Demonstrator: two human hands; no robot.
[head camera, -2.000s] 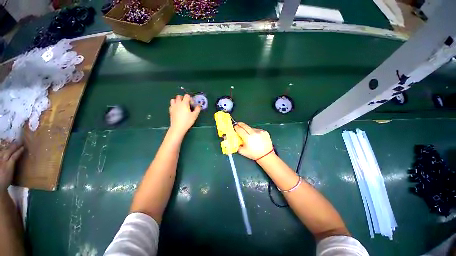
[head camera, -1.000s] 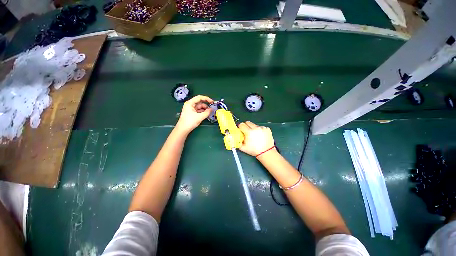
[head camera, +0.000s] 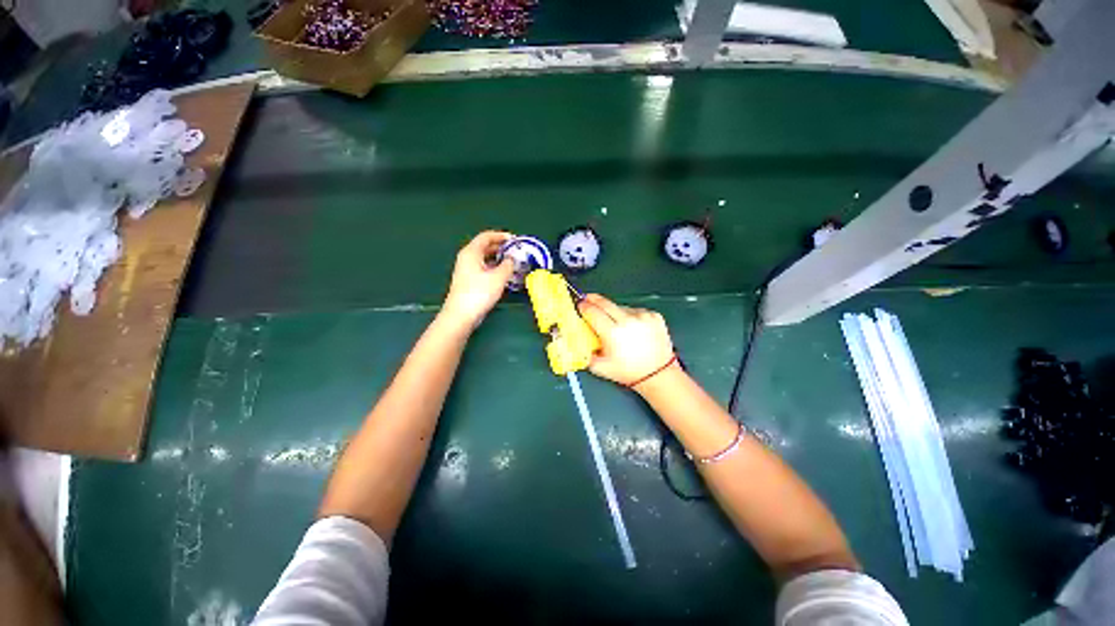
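My left hand (head camera: 474, 284) holds a round black-and-white unit (head camera: 526, 254) between thumb and fingers at the near side of the belt. My right hand (head camera: 629, 341) holds the yellow glue gun (head camera: 560, 320), its nozzle end at the near right edge of that unit. A long translucent glue stick (head camera: 600, 471) trails from the back of the gun. Another round unit (head camera: 580, 248) lies on the belt just right of the held one, and one more (head camera: 686, 243) lies further right with a thin lead sticking up.
A slanting white post (head camera: 942, 184) stands at right, partly hiding a unit. Pale glue sticks (head camera: 907, 446) and black parts (head camera: 1059, 428) lie right. White discs (head camera: 86, 208) cover a brown board (head camera: 183, 269) at left. A cardboard box (head camera: 328, 61) stands beyond the belt. A black cord (head camera: 737, 389) loops by my right wrist.
The units on the belt have moved right. My left hand has released one unit and now holds another. The gun has stayed near the same place, moving slightly.
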